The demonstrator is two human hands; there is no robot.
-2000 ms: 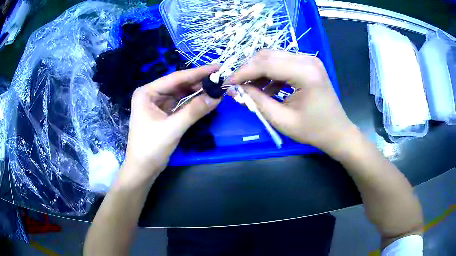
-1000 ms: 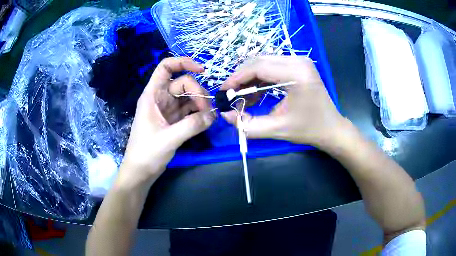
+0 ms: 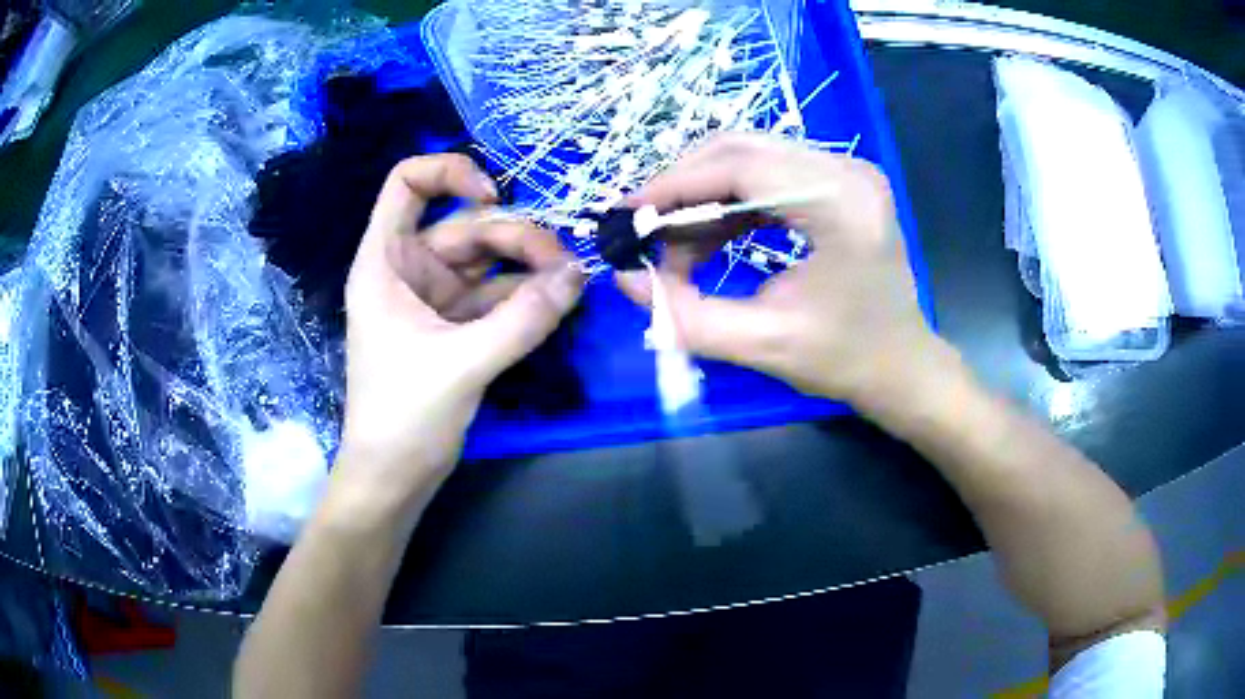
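My right hand (image 3: 806, 273) pinches a small black piece (image 3: 624, 239) between thumb and fingers, above the blue tray. A white stem piece (image 3: 703, 215) extends right from the black piece across my fingers. Another white stem piece (image 3: 669, 348) hangs down from it, its lower end blurred. My left hand (image 3: 464, 294) is just left of the black piece, thumb and finger closed on thin white ends that run toward it; the exact grip is blurred.
The blue tray (image 3: 628, 410) holds a clear tub (image 3: 464, 82) of loose white stems (image 3: 642, 96) and a pile of black pieces (image 3: 362, 191). A clear plastic bag (image 3: 137, 314) with a white lump (image 3: 284, 471) lies left. Clear containers (image 3: 1085, 219) lie right on the dark workbench (image 3: 574, 539).
The black piece moved right and is now held by my right hand, no longer pinched between both hands. One stem now points right and the other swings downward. My left fingers have drawn back left.
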